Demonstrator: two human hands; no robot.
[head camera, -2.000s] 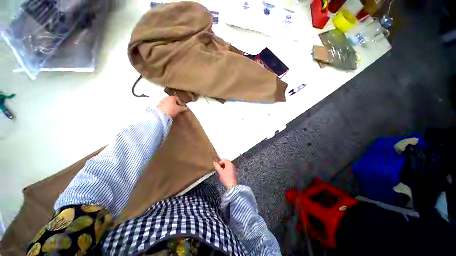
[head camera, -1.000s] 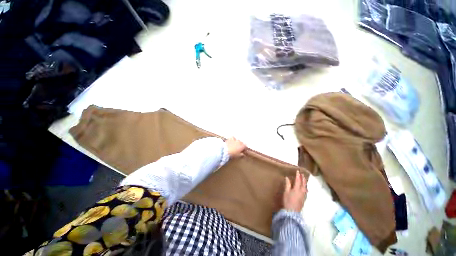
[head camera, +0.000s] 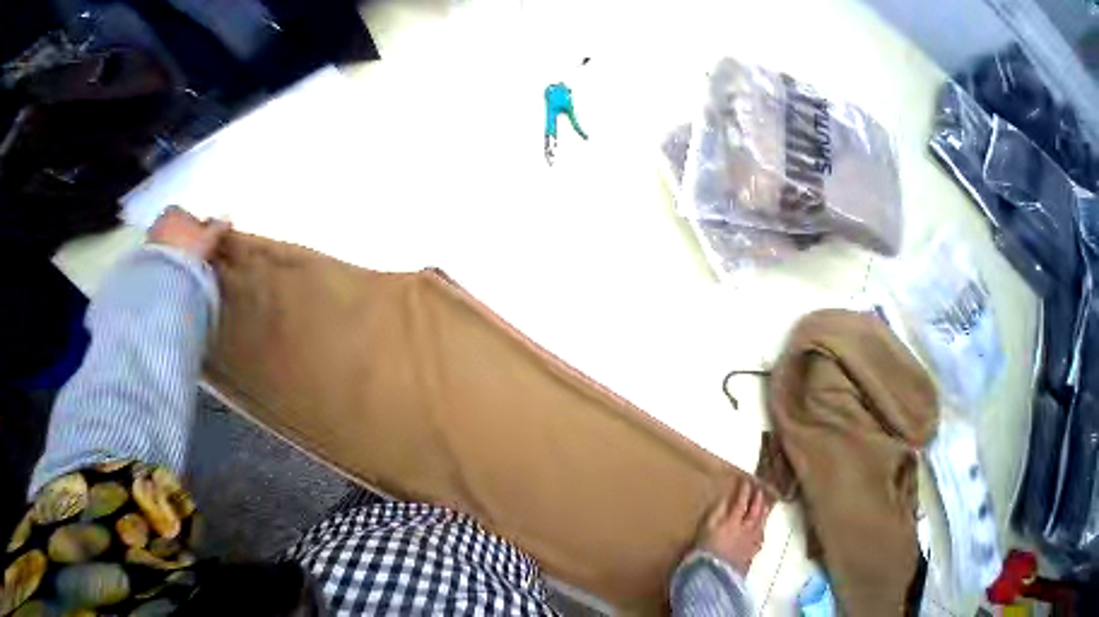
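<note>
Brown trousers (head camera: 470, 410) lie flat along the near edge of the off-white table (head camera: 470, 157). My left hand (head camera: 187, 231) grips their far-left end at the top corner. My right hand (head camera: 736, 524) rests on their right end with the fingers together on the fabric; whether it pinches the cloth cannot be told. A brown hooded top (head camera: 850, 452) lies bundled just right of the trousers, with a thin black hook (head camera: 745, 383) beside it.
A teal air blow gun (head camera: 559, 115) lies at the far side. Bagged taupe garments (head camera: 801, 163) and a printed clear bag (head camera: 956, 316) lie at the right. Bagged dark garments (head camera: 1036, 229) line the right edge. Dark garments (head camera: 109, 121) are heaped at the left. A red object (head camera: 1016, 579) is lower right.
My left hand has moved from the middle of the trousers to their left end. My right hand stays at the right end. The camera view has shifted, and the trousers look straighter.
</note>
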